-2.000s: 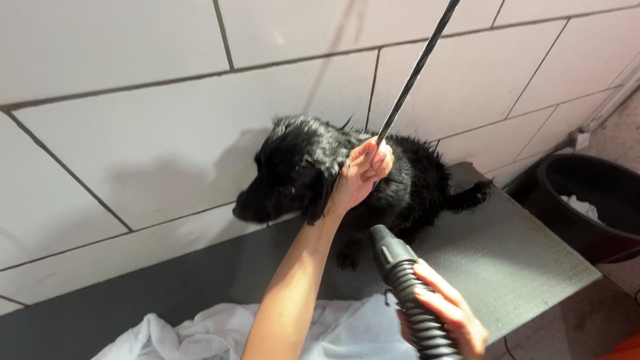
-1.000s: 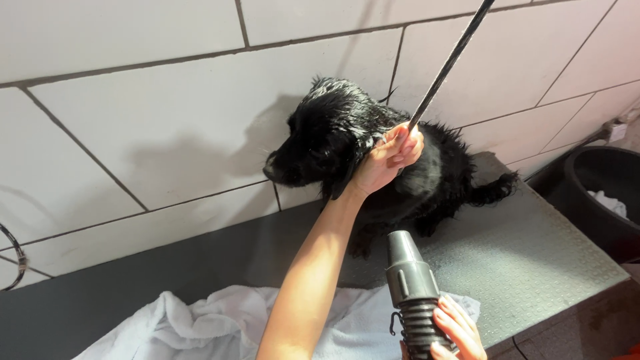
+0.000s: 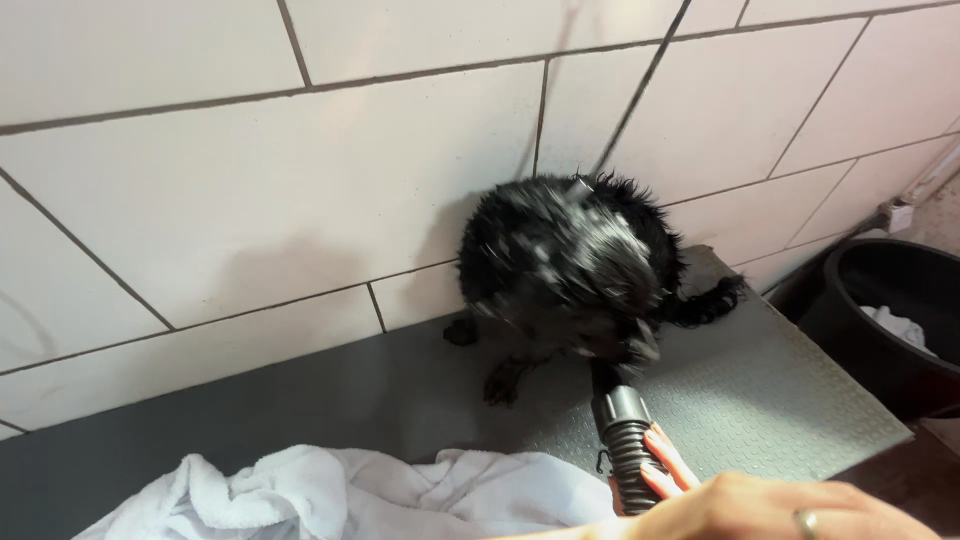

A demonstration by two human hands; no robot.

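Note:
A wet black dog (image 3: 570,270) sits on a grey textured table mat (image 3: 780,405) against the wall, its head blurred and turned down toward the dryer. A thin dark lead (image 3: 645,86) runs up from its neck area. The fingers of my right hand (image 3: 664,469) wrap the ribbed black hose (image 3: 634,465) of a dryer, its nozzle (image 3: 622,405) close below the dog's head. My left hand (image 3: 787,510), with a ring, lies across the bottom right in front of my right wrist; its fingertips are cut off. A white towel (image 3: 390,491) lies bunched at the near edge.
White tiled wall (image 3: 420,150) rises directly behind the dog. A black tub (image 3: 847,300) with white cloth (image 3: 896,326) inside stands beyond the right end of the table. The table's edge runs diagonally between the dog and the tub.
My left hand has left the dog's neck and moved down to the lower right. The dog has swung its head from facing left to down toward the nozzle.

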